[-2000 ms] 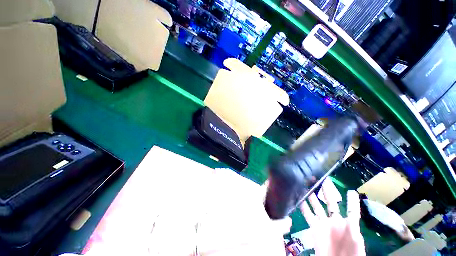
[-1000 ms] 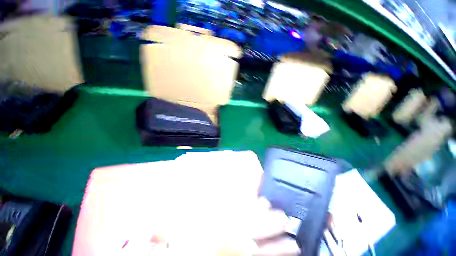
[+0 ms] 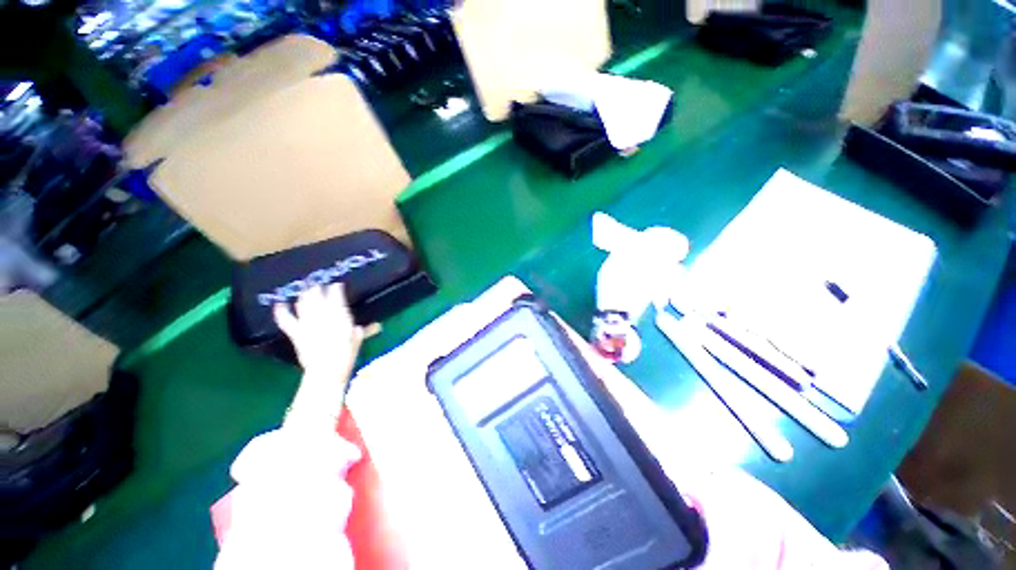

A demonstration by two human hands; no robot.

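A grey diagnostic scan tool with a black rim [image 3: 557, 445] shows its back with a dark rating label, over the white mat [image 3: 390, 390]. My right hand [image 3: 719, 507], partly washed out by glare, holds its lower right edge; its fingers are mostly hidden. My left hand [image 3: 323, 323] is open, fingers spread, at the front edge of a black pouch with white TOPDON lettering [image 3: 323, 278]. The pouch sits in an open gift box with a tan upright lid [image 3: 290, 167].
A white bottle [image 3: 629, 267] with a colourful round piece [image 3: 615, 337], two pale strips [image 3: 730, 390], dark slim tweezers or knife [image 3: 763, 351] and a white sheet [image 3: 813, 278] with a marker [image 3: 836, 292] lie right. More open boxes [image 3: 568, 134] stand along the green bench.
The view has swung right and down. The tool has gone from held upright to lying flatter over the mat. My left hand has come to the TOPDON pouch.
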